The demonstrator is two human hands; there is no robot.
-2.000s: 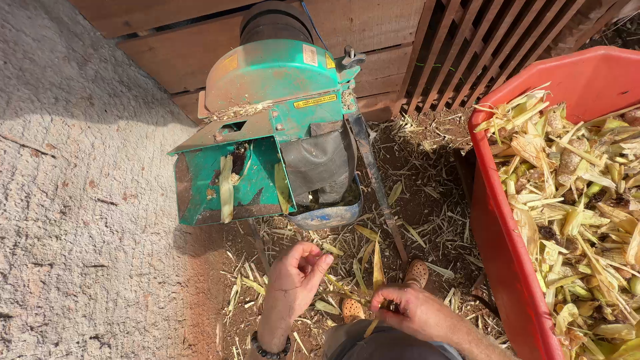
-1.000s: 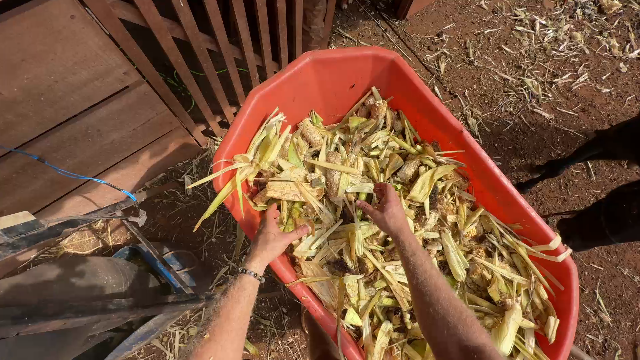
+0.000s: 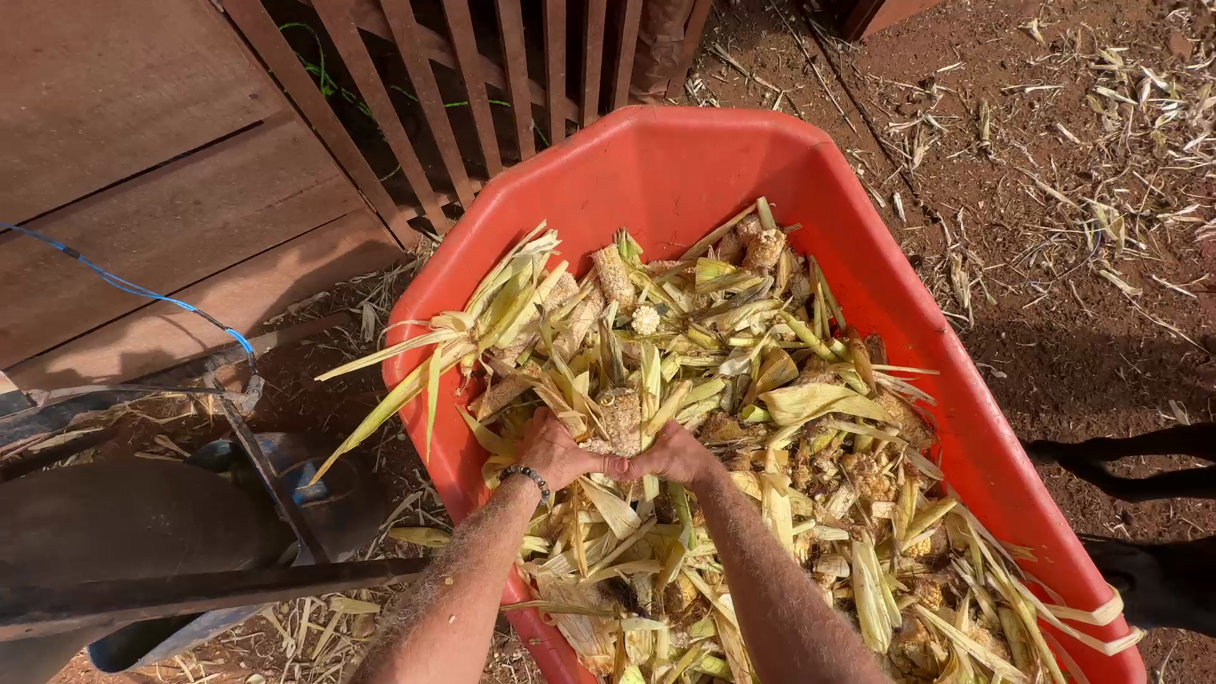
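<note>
A red plastic tub (image 3: 722, 142) holds a heap of corn husks (image 3: 817, 404) and corn cobs (image 3: 613, 275). My left hand (image 3: 556, 454), with a beaded bracelet at the wrist, and my right hand (image 3: 670, 454) meet at the thumbs in the near left part of the heap. Together they cup a bundle of husks and cob pieces (image 3: 622, 418) between them. The fingertips are partly hidden in the husks. A spray of long husks (image 3: 475, 328) hangs over the tub's left rim.
Left of the tub are a wooden plank wall (image 3: 142, 190), a blue cord (image 3: 142, 290) and part of a machine with a dark chute (image 3: 133, 522). Wooden slats (image 3: 465, 85) rise behind. Dark animal legs (image 3: 1130, 465) stand at the right on husk-strewn soil (image 3: 1026, 237).
The view has swung from the green machine to the tub. My hands, apart over the heap a second ago, have come together around husks and cobs.
</note>
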